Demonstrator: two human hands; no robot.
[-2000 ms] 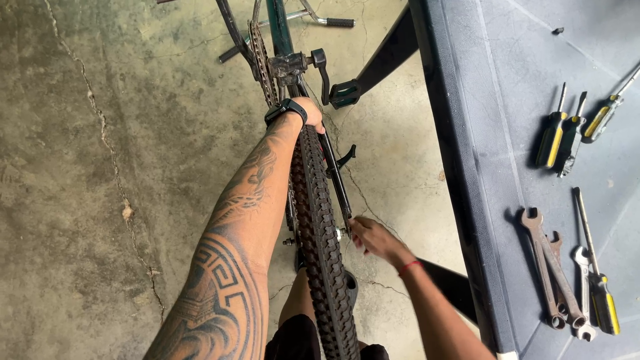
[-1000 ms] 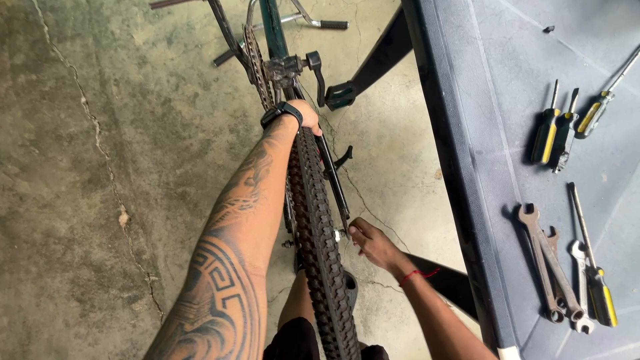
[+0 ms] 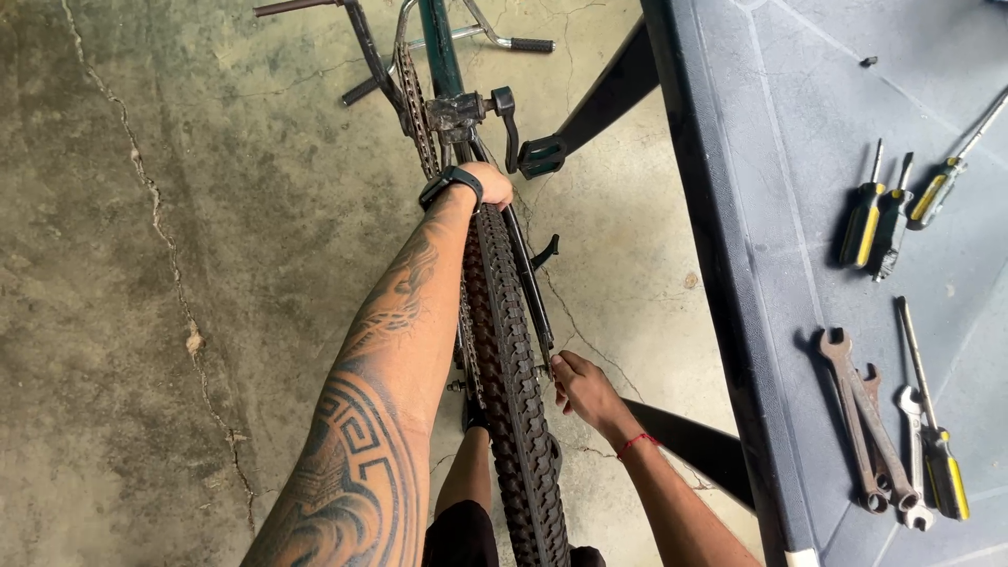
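A bicycle stands upside down, its knobby rear tyre between my arms. My left hand, with a black watch at the wrist, rests at the far end of the tyre, near the bottom bracket; its fingers are mostly hidden. My right hand, a red string on its wrist, has its fingertips at the wheel axle end beside the black frame tube; whether they hold a small part cannot be seen. The rusty chain runs left of the wheel.
On the grey table at the right lie several screwdrivers and open-ended wrenches, plus a small dark piece. A pedal sticks out toward the table leg. Handlebar grips are near the cracked concrete floor.
My right hand stays by the axle, its fingers and wrist slightly turned. My left hand keeps its place at the far end of the tyre.
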